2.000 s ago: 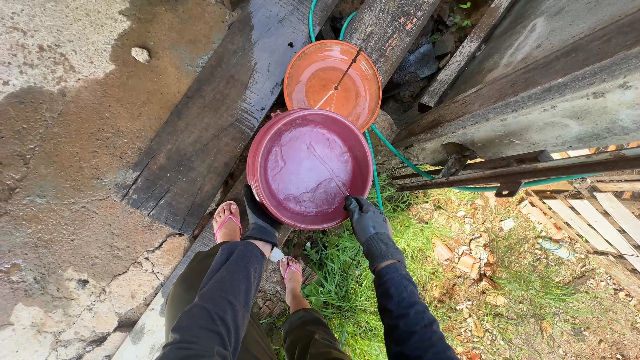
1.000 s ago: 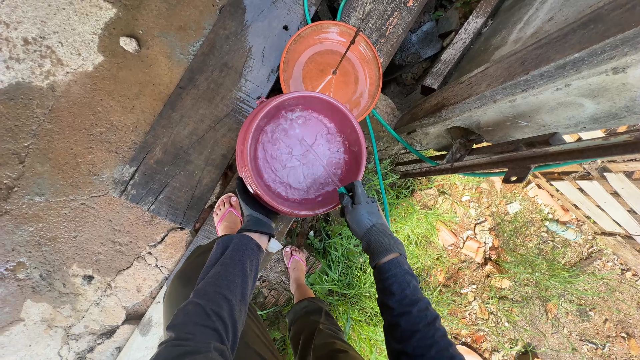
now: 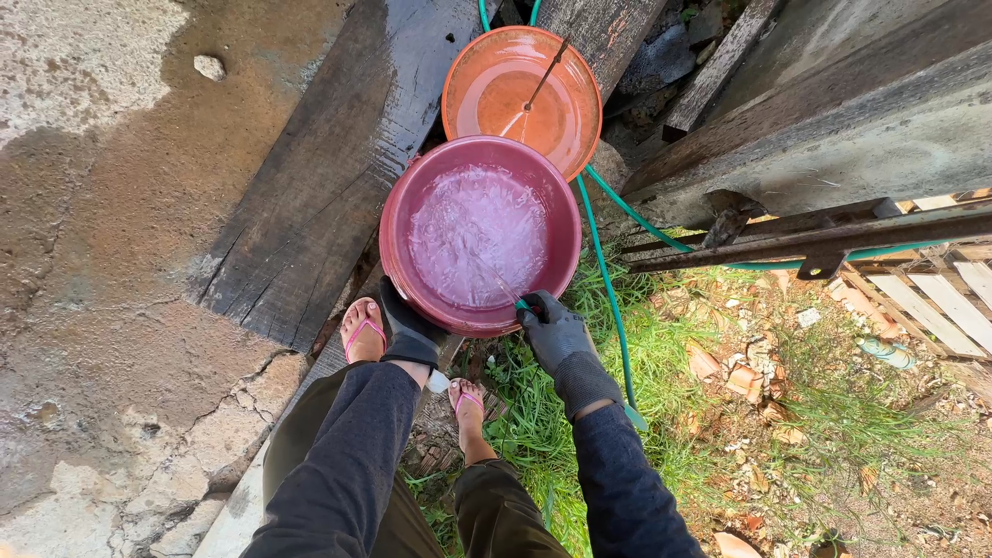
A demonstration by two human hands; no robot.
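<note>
A round maroon plastic bucket (image 3: 564, 205) holds churning water. My left hand (image 3: 409, 324), in a black glove, is closed on the bucket's lower left side, its fingers partly hidden beneath it. In a grey-black glove, my right hand (image 3: 552, 325) grips the green end of a hose (image 3: 524, 305) at the lower right rim, and a thin stream of water runs from it into the bucket. Just above, partly behind the bucket, an orange plastic plant saucer (image 3: 587, 85) holds shallow water, with a thin dark rod rising from its middle.
Wide weathered wooden planks (image 3: 310, 186) lie left of the bucket beside cracked wet concrete (image 3: 93, 225). A green hose (image 3: 608, 287) runs down over grass. A wooden and metal gate or fence (image 3: 821, 132) stands at right, above broken tile pieces (image 3: 745, 381). My sandalled feet are below the bucket.
The water in the bucket has grown more churned and frothy. The hose end at my right hand, not discernible two seconds ago, now shows. The bucket has shifted slightly left from the saucer.
</note>
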